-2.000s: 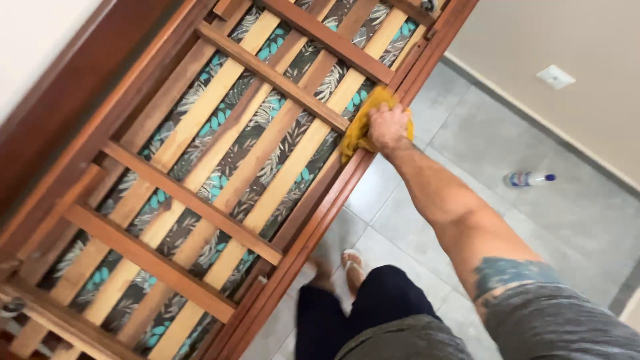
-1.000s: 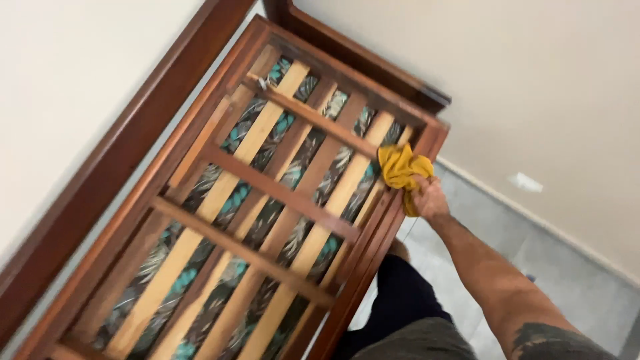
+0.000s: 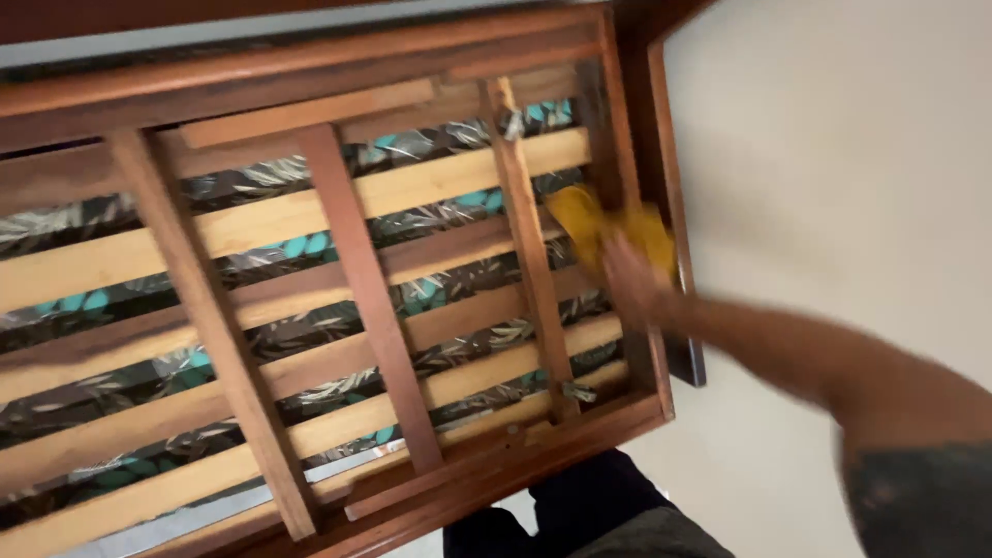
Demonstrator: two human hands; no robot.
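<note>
In the head view a yellow cloth [image 3: 649, 236] lies under my right hand [image 3: 632, 279], against the end board of a reddish-brown wooden bed frame [image 3: 624, 132]. The hand is blurred by motion; the cloth spreads out on both sides of its fingers. Pale and darker wooden slats [image 3: 434, 174] run along the frame, with narrower crossbars [image 3: 368, 302] over them. Between the slats shows a dark fabric with leaf patterns in teal and cream [image 3: 306, 244]. My left hand is out of the picture.
A beige wall [image 3: 821, 155] rises to the right of the frame. Another dark wooden board [image 3: 674, 178] stands just beyond the frame's end. My legs in dark trousers [image 3: 581, 500] are close to the near side rail. Small metal fittings [image 3: 580, 391] sit at the last crossbar.
My right hand has moved with the yellow cloth from the near side rail, past the corner, to the end board. The view has turned a good deal.
</note>
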